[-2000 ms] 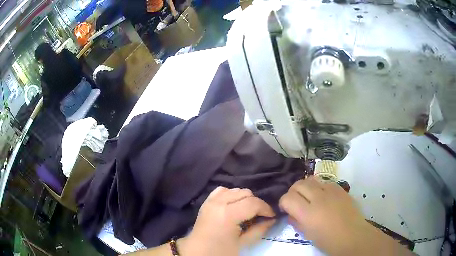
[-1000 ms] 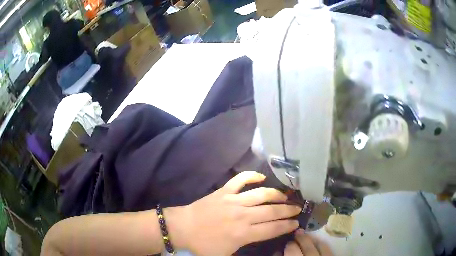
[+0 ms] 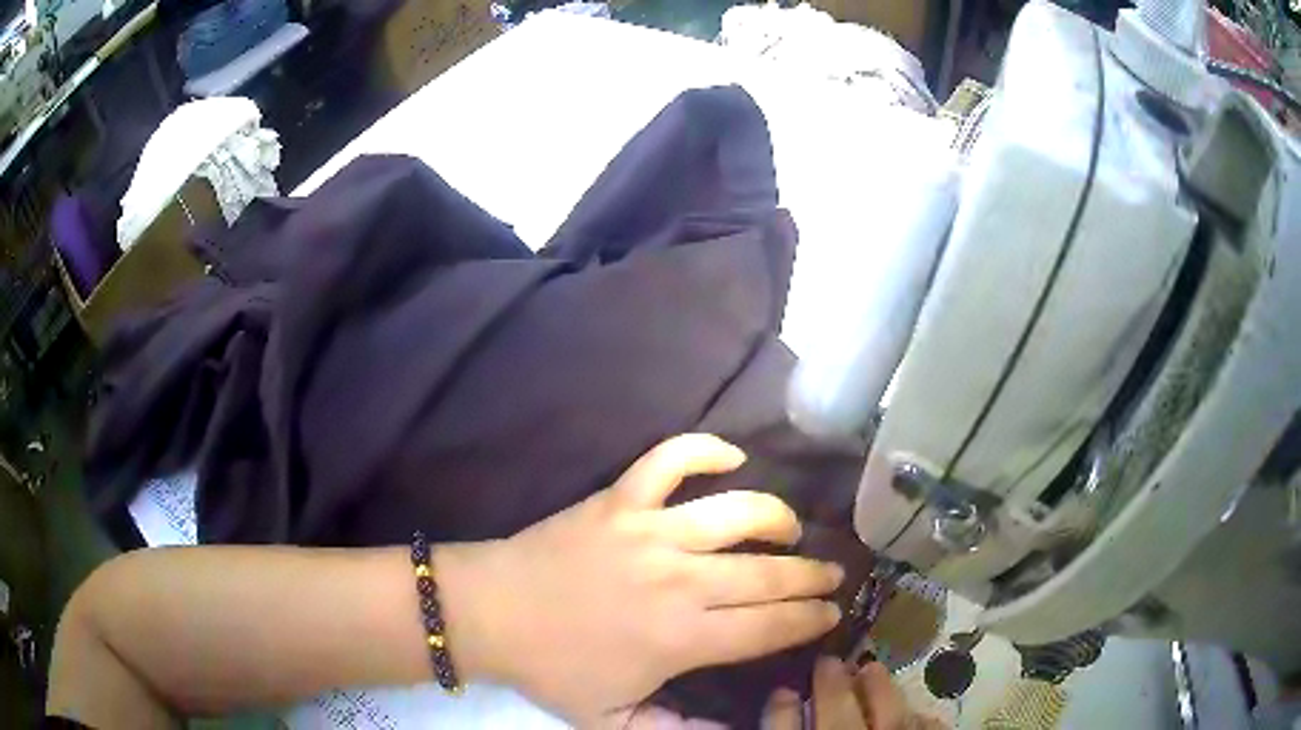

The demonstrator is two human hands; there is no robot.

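A dark purple-brown cloth garment [image 3: 528, 385] is spread in folds over the white table, its right edge under the off-white sewing machine head [image 3: 1042, 314]. My left hand [image 3: 671, 585], with a beaded bracelet on the wrist, lies flat on the cloth with fingers spread, fingertips just left of the needle area. My right hand [image 3: 842, 699] is cut off by the bottom edge; only some fingers show, at the cloth edge below the needle area. Whether they pinch the cloth cannot be told. The needle is hard to make out.
The white table [image 3: 571, 86] reaches away behind the garment. A crumpled white cloth pile [image 3: 828, 50] lies at its far edge. A carton [image 3: 157, 250] holding white cloth [image 3: 200, 157] stands at the left. A ribbed tan knob [image 3: 1023, 705] is at lower right.
My left hand has moved from pinching the cloth's front edge to lying flat on it. My right hand has dropped mostly out of view. The view has shifted and the machine head appears turned.
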